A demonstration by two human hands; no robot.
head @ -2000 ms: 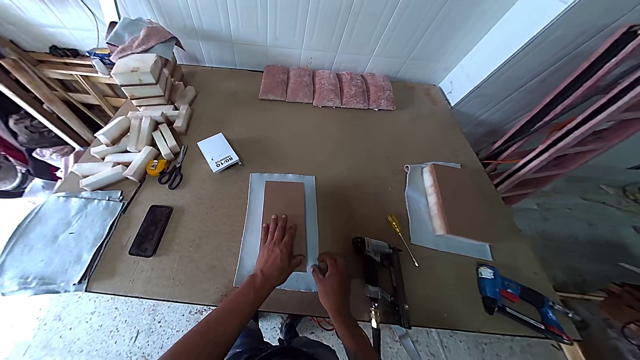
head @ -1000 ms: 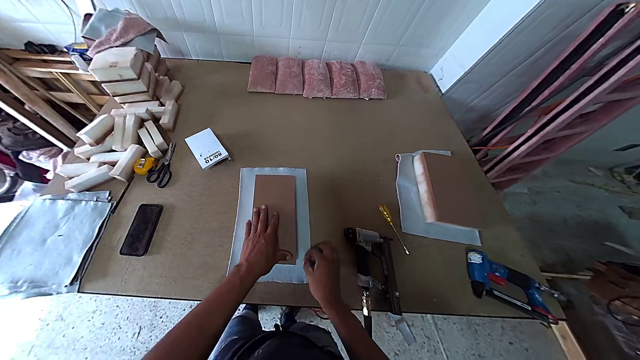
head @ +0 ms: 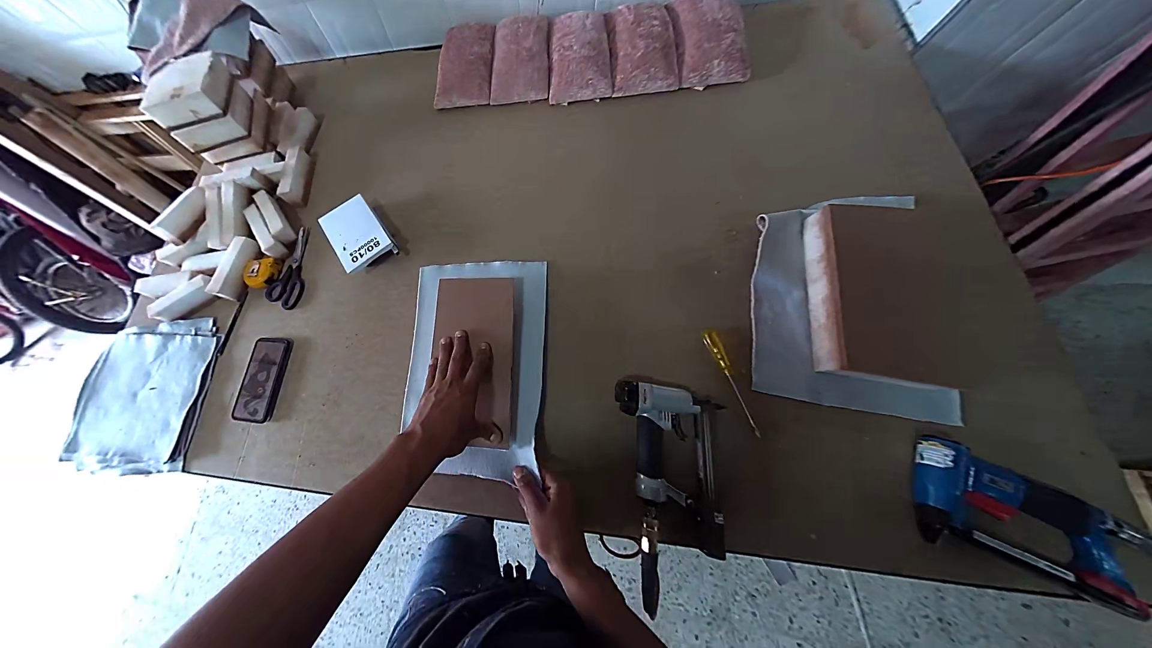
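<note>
A thin brown board [head: 475,310] lies flat on a light grey fabric rectangle [head: 531,351] near the front edge of the table. My left hand [head: 453,396] rests on the board with its fingers spread. At the fabric's lower right corner, my right hand [head: 544,508] pinches the fabric edge between thumb and fingers. Just right of it lies a pneumatic stapler [head: 661,441], with its hose fitting past the table edge. A yellow-handled screwdriver [head: 720,355] is beside the stapler. Farther right, a foam-edged board [head: 886,297] sits on another piece of grey fabric [head: 778,315].
A blue staple gun [head: 1017,504] lies at the right front. Scissors [head: 291,279], a tape measure [head: 261,272], a phone [head: 262,380] and a white box [head: 356,234] are on the left, near foam blocks [head: 229,211] and folded fabric [head: 139,396]. A pink ribbed pad [head: 585,56] lies at the back.
My right hand now holds the lower right corner of the fabric, its thumb on top. My left hand stays flat on the board. The view has moved closer to the table.
</note>
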